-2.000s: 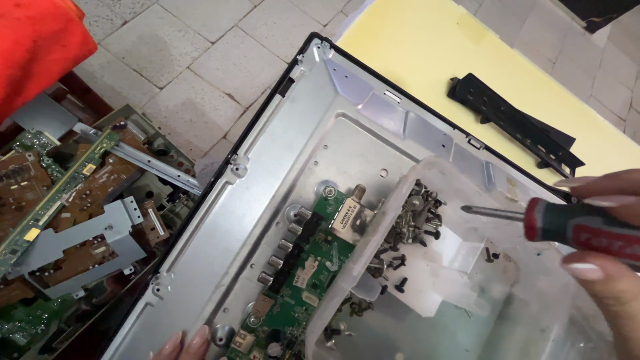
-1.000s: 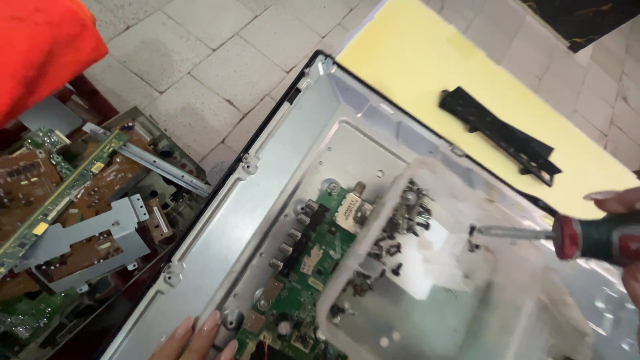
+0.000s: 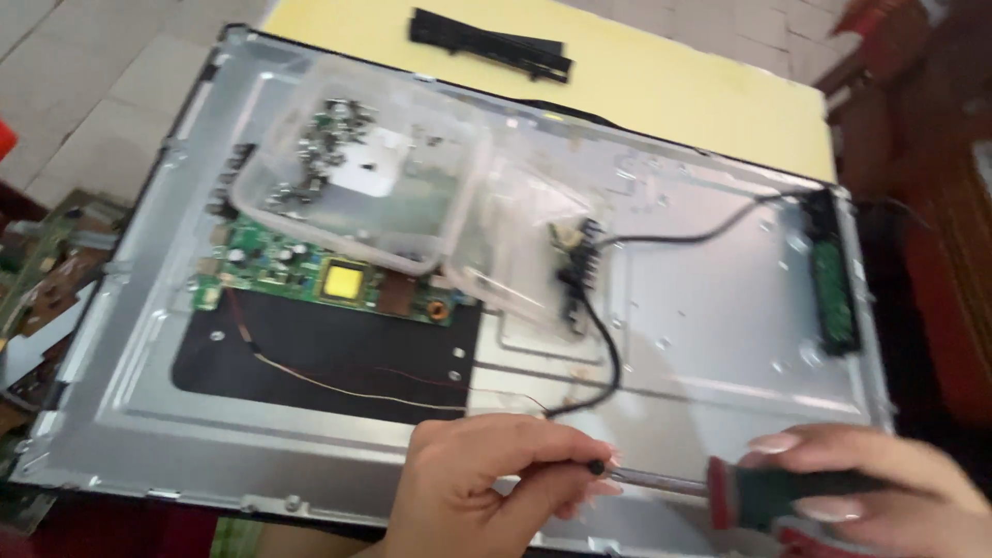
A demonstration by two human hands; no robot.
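My right hand [image 3: 876,488] grips the dark green and red handle of a screwdriver [image 3: 659,480] whose shaft points left. At its tip, my left hand [image 3: 504,480] pinches a small black screw [image 3: 596,467] between thumb and fingertips. Both hands are over the near edge of a metal television back panel [image 3: 744,310]. Farther back on the panel lies a clear plastic container [image 3: 442,194] with many loose screws [image 3: 318,147]. A green circuit board [image 3: 271,260] shows partly from under it. The image is somewhat blurred.
A clear lid [image 3: 527,232] lies beside the container, with a black cable [image 3: 612,349] near it. A speaker-like black part [image 3: 837,287] sits at the panel's right edge. Black plastic strips [image 3: 488,46] rest on a yellow board [image 3: 666,85]. Salvaged circuit boards [image 3: 46,302] lie at left.
The screwdriver has moved from over the screw container to the panel's near edge. My left hand, earlier resting fingers on the panel, now pinches a screw at the tip. The view has shifted right.
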